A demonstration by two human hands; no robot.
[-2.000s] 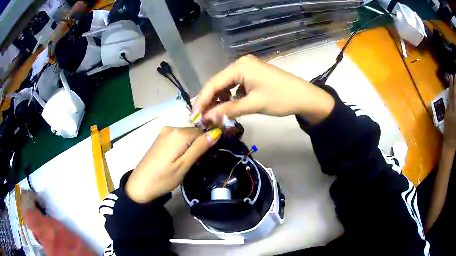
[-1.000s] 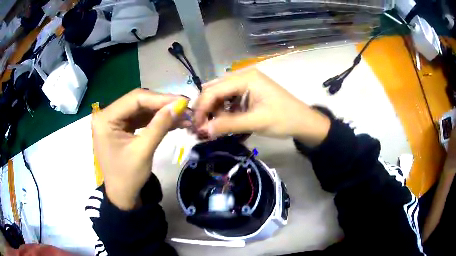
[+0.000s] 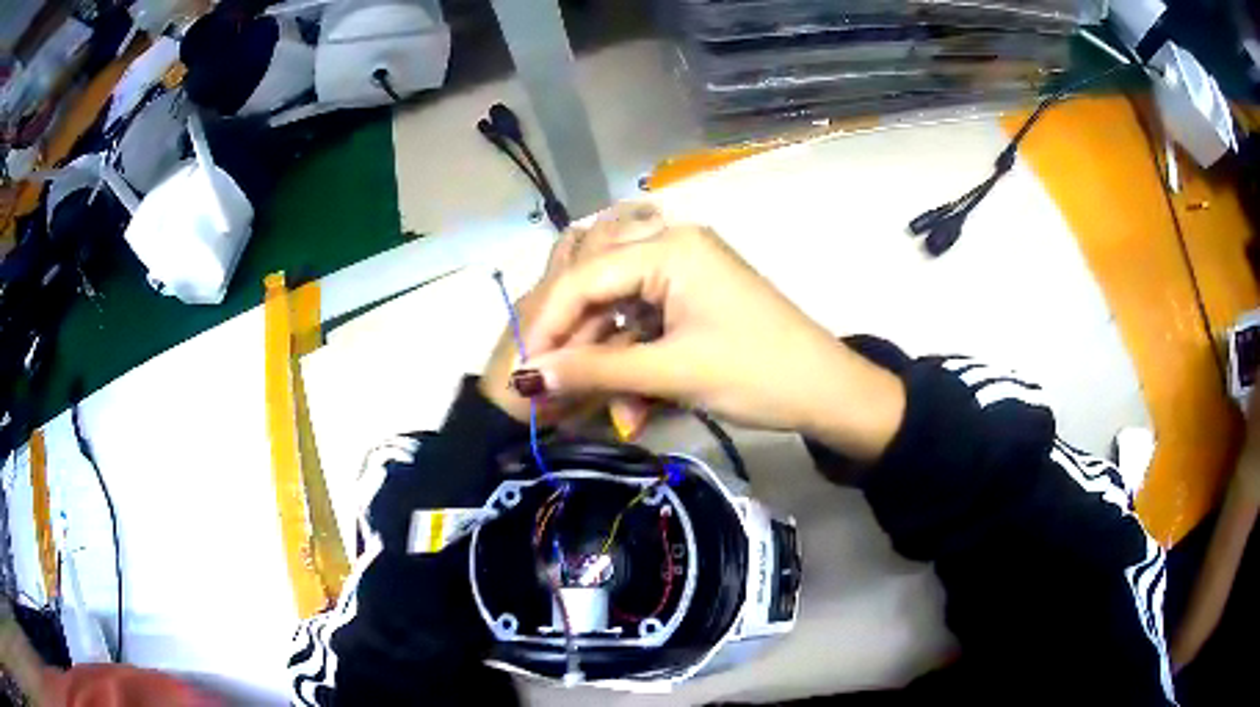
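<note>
The white camera body [image 3: 764, 624] with its black, ring-rimmed opening faces up in front of me. Inside are a silvery motor [image 3: 582, 609] and thin coloured wires. My right hand [image 3: 691, 325] is above the opening, thumb and finger pinching a thin blue wire [image 3: 536, 431] that runs down into the body. A dark round part shows within its curled fingers. My left hand [image 3: 594, 238] is behind it, mostly hidden; what it holds cannot be told. A white label strip with a yellow mark [image 3: 440, 530] sticks out at the opening's left.
A black pigtail with two ends [image 3: 518, 155] lies beyond my hands; another [image 3: 953, 221] is at the right. White camera units [image 3: 191, 235] stand on green matting at left. Stacked clear trays [image 3: 884, 69] are at the back. Orange tape [image 3: 286, 442] marks the bench. Another person's hand is at bottom left.
My left hand has moved right, behind my right hand. The blue wire now stands out from my right fingertips. The label strip now lies left of the opening, and the body appears slightly lower left.
</note>
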